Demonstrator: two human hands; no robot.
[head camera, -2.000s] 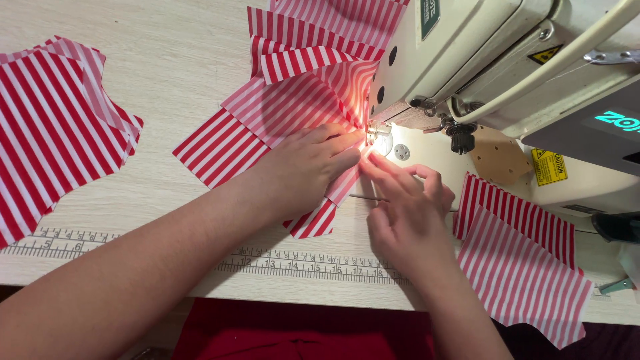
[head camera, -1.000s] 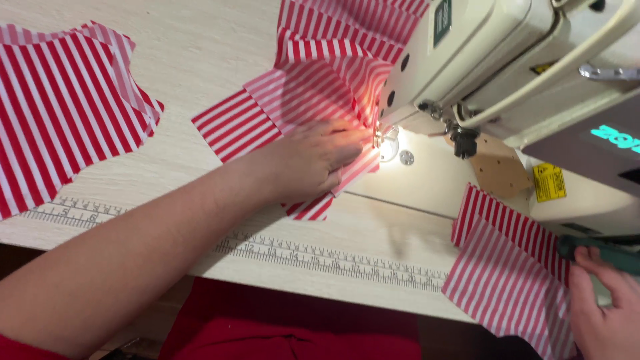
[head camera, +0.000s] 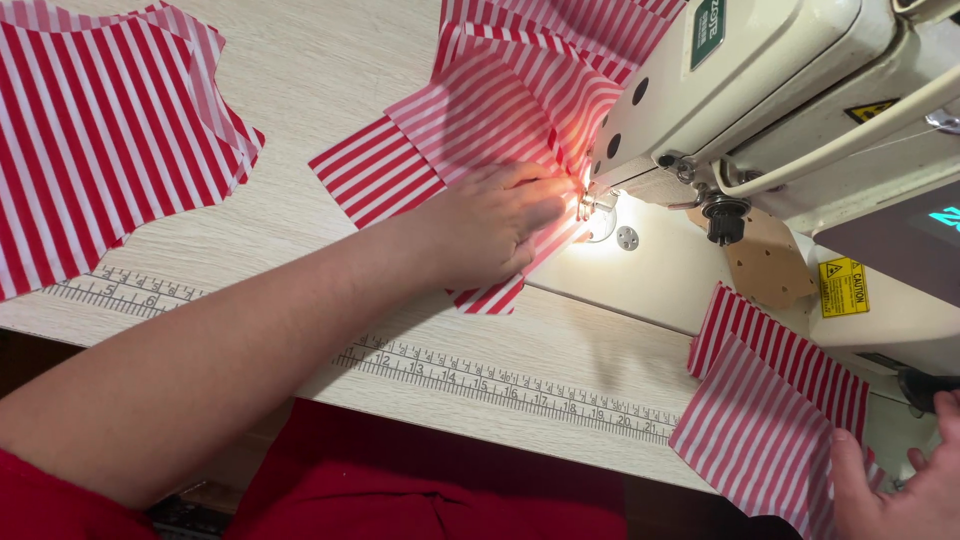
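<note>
My left hand lies flat, fingers together, on red-and-white striped fabric, its fingertips close to the lit presser foot of a sewing machine. The fabric is bunched beside the machine head and runs up to the foot. At the lower right edge, my right hand is partly cut off by the frame. Its thumb is at a second pile of striped fabric pieces, and its fingers are by a dark object that I cannot identify. Whether it grips anything is unclear.
Another striped fabric piece lies at the left of the table. A printed ruler scale runs along the table's front edge. The machine's tension knob and a brown perforated piece are right of the foot.
My right hand has left the fabric near the presser foot and moved to the far right, by the second pile. My left hand stays on the fabric at the foot.
</note>
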